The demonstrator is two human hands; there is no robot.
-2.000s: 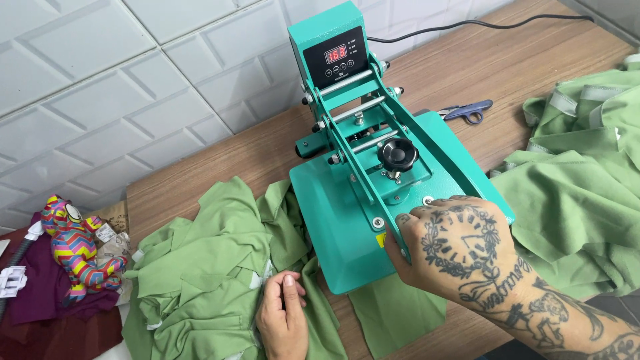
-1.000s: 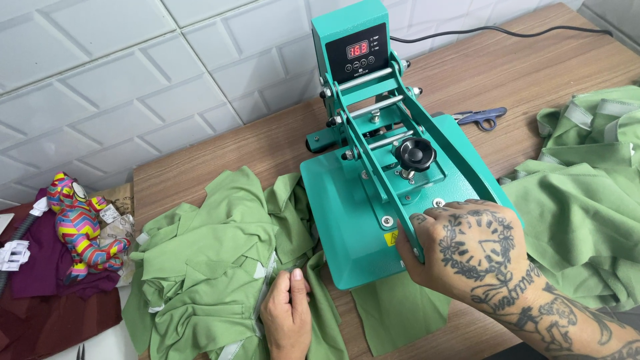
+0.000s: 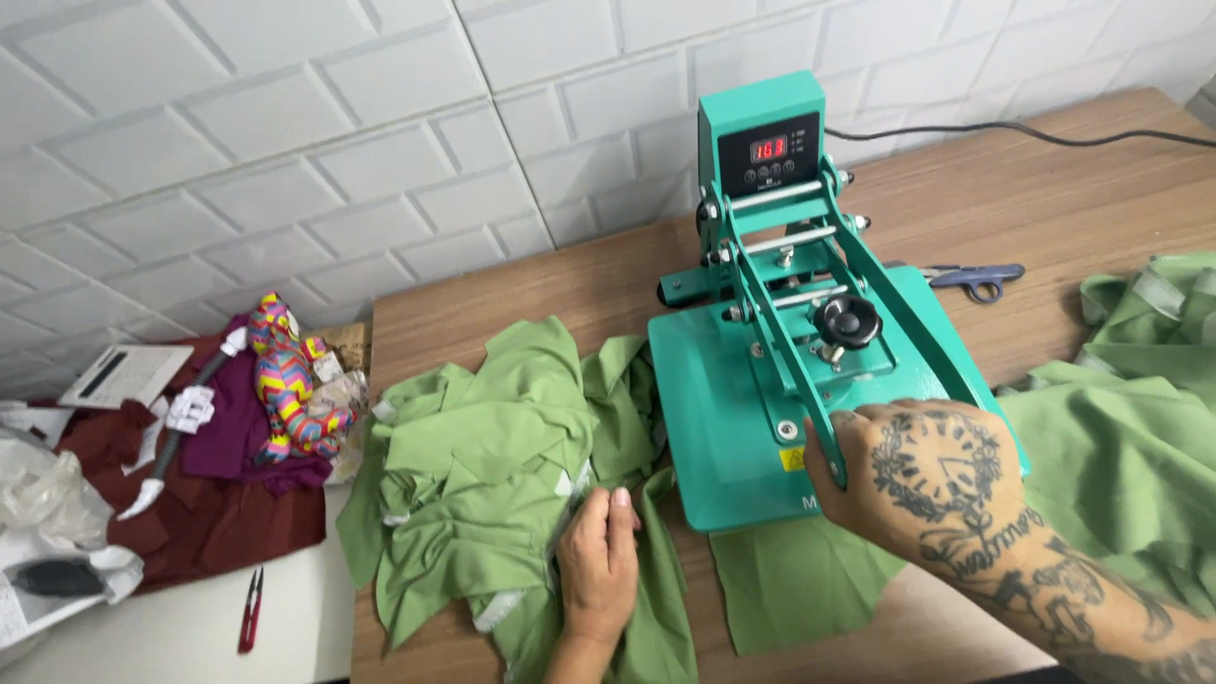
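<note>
My right hand (image 3: 917,465) grips the front of the handle of a teal heat press (image 3: 712,408), whose upper plate is down. Green fabric (image 3: 798,579) sticks out from under the plate's front edge. A black round knob (image 3: 847,323) sits on top of the plate, and a lit red display (image 3: 769,149) is on the control box. My left hand (image 3: 598,560) rests with curled fingers on the right side of a heap of green fabric pieces (image 3: 484,427); whether it pinches any cloth cannot be seen.
Blue-handled scissors (image 3: 978,277) lie behind the press. More green fabric (image 3: 1130,456) is at the right. On the left are a colourful patterned figurine (image 3: 285,389), maroon cloth (image 3: 275,532), purple cloth (image 3: 218,432) and red tweezers or snips (image 3: 251,613). A black cable (image 3: 1007,128) runs along the tiled wall.
The view has shifted left, showing more of the left side. Both hands keep their places, the right on the press handle and the left at the green heap. The press plate stays down.
</note>
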